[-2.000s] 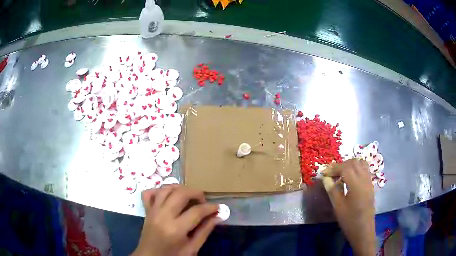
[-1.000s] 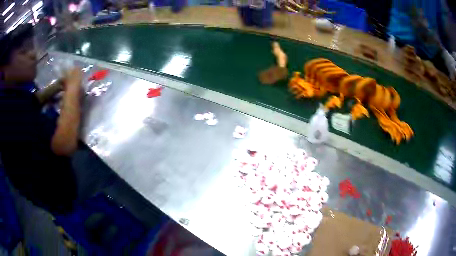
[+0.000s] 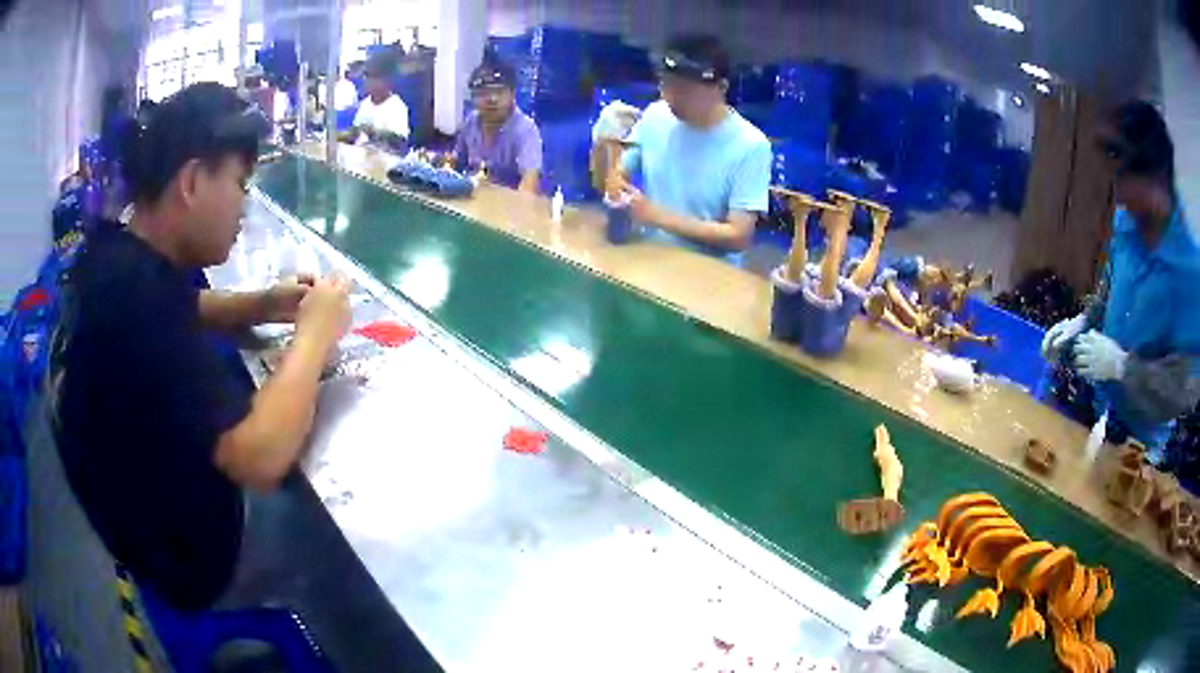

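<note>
Neither of my hands is in the picture. The metal tabletop (image 3: 526, 579) lies nearest in front of me. The pile of white discs with red marks (image 3: 721, 647) shows only at the bottom edge, washed out by glare and cut off. A translucent white squeeze bottle (image 3: 879, 618) stands at the table's back edge beside the belt. A small heap of red pieces (image 3: 525, 440) lies farther along the table, and another red heap (image 3: 386, 333) lies near the person at the left. The cardboard pad is out of view.
A green conveyor belt (image 3: 658, 421) carries orange-and-black striped items (image 3: 1013, 565) and a pale figure piece on a brown base (image 3: 875, 493). A person in black (image 3: 171, 381) sits at the left. Several people work across the belt. Blue cups (image 3: 816, 316) hold tan parts.
The view has swung up and left. My hands, seen two seconds ago, are gone, as is the cardboard. The disc pile has dropped to the bottom edge. More people across the belt now show.
</note>
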